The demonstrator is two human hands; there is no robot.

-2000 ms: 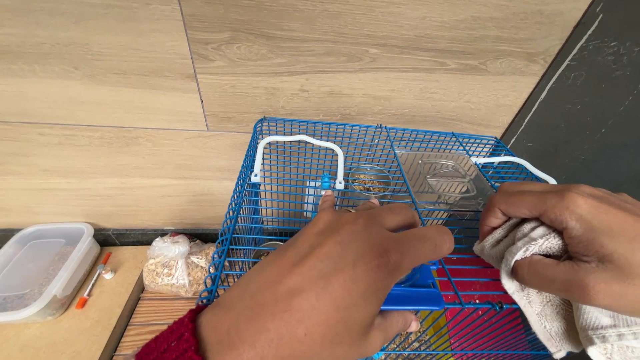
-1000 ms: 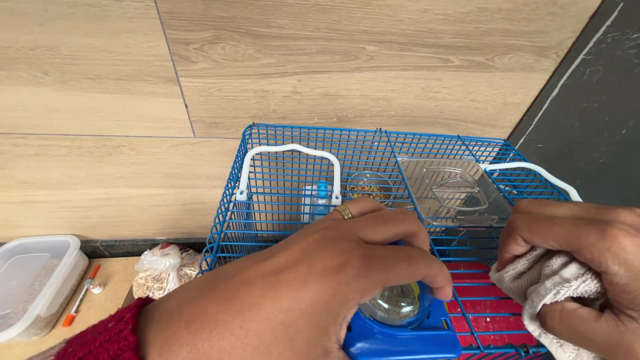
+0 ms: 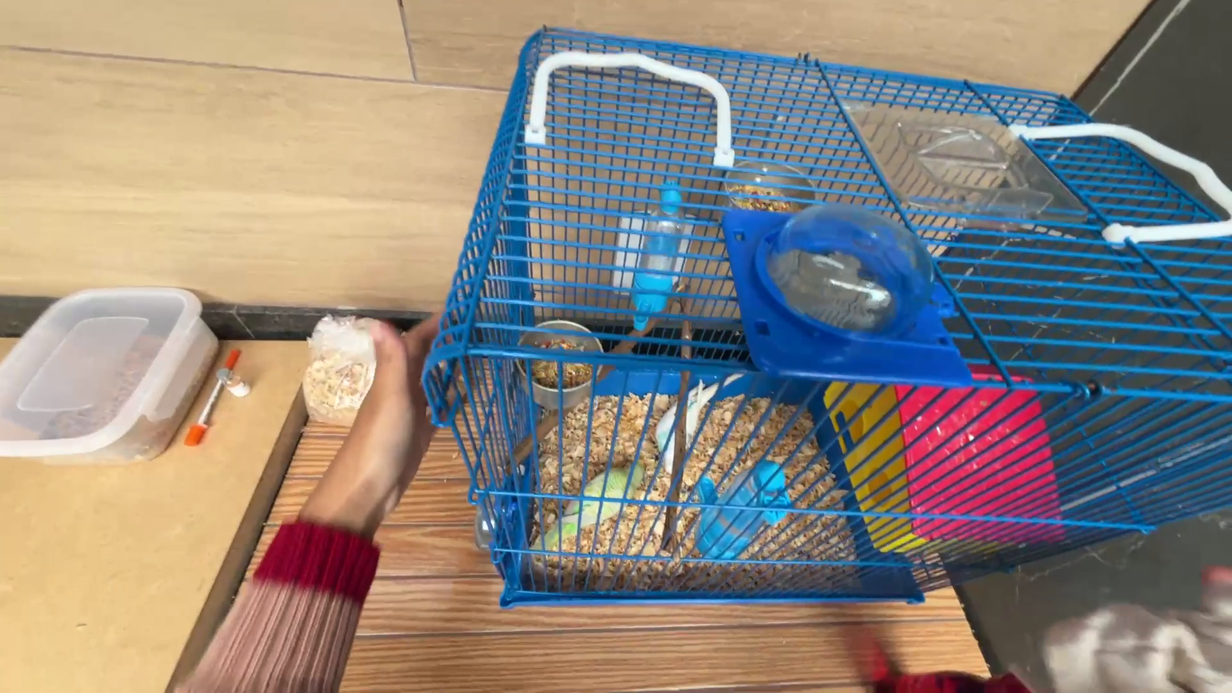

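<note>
A blue wire cage point(image 3: 712, 356) with white handles point(image 3: 630, 61) stands on a wood-grain surface. My left hand point(image 3: 390, 414) is at its left side, thumb raised, fingers partly hidden behind the wires. At the lower right edge is a blurred pale cloth point(image 3: 1136, 650); my right hand there is too blurred and cut off to make out its grip. A clear dome in a blue plastic frame point(image 3: 847, 279) lies on the cage top. Inside are a green budgerigar point(image 3: 602, 496), a whitish bird point(image 3: 683, 419), wood shavings, a seed cup point(image 3: 561, 371) and a blue-capped bottle point(image 3: 657, 265).
Left of the cage are a bag of shavings point(image 3: 339, 371), an orange-ended syringe point(image 3: 210, 404), a small vial point(image 3: 238, 387) and a lidded plastic tub point(image 3: 106, 375) on a board. A wood-panelled wall is behind. Pink and yellow panels point(image 3: 977, 452) show within the cage's right part.
My left hand has moved from the cage top to its left side, uncovering the blue-framed dome. My right hand and the cloth have left the cage top toward the lower right. The view has shifted.
</note>
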